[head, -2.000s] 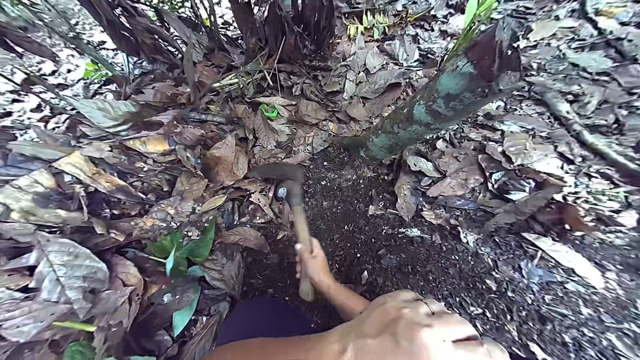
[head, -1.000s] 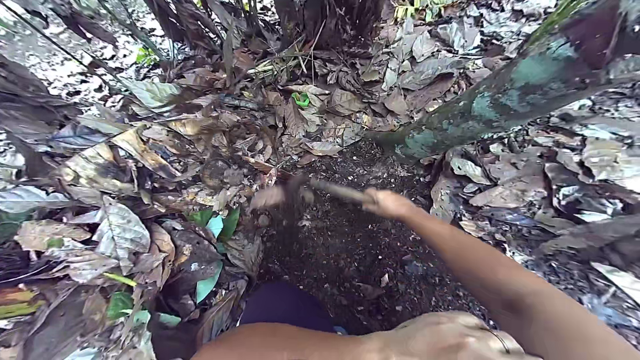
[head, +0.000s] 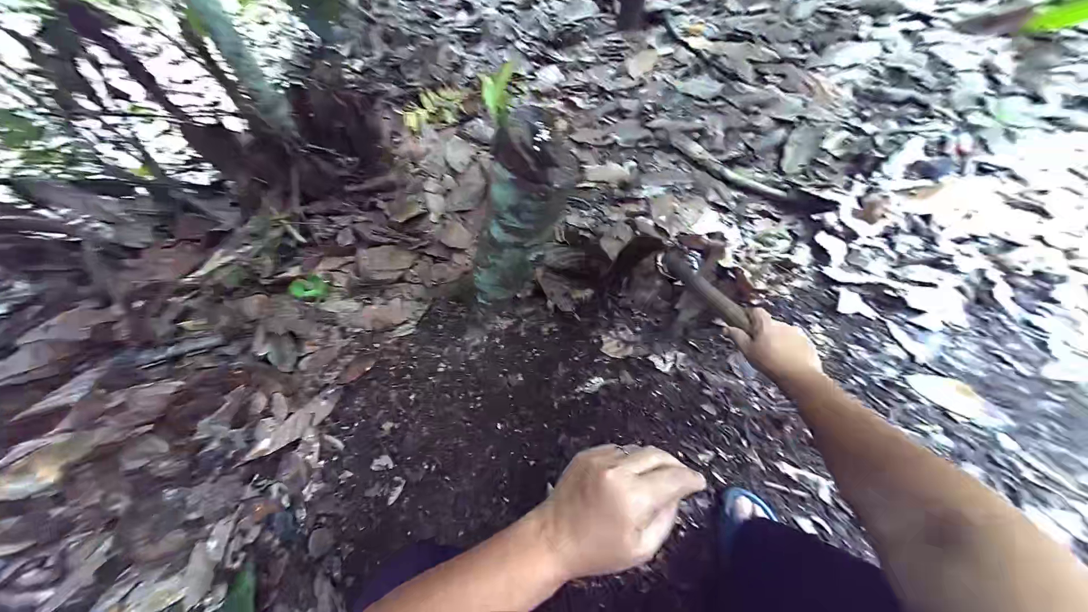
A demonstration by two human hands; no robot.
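Note:
My right hand grips the wooden handle of a hoe-like hand tool, out to the right over the leaf litter. The tool's head is blurred and partly hidden among brown leaves, so its exact shape cannot be told. My left hand is loosely curled in front of my knees, above dark bare soil, with nothing visible in it. A short cut stem with greenish bark stands upright between the soil patch and the leaves behind it, to the left of the tool.
Dry leaf litter surrounds the soil patch. Several dark stems rise at the upper left. A fallen stick lies beyond the stump. A small green leaf is on the litter. My foot in a blue sandal is near the lower right.
The tool in my right hand has moved from the soil and leaves left of the stump to the leaves on its right. My left hand shows more fully. The view has swung right.

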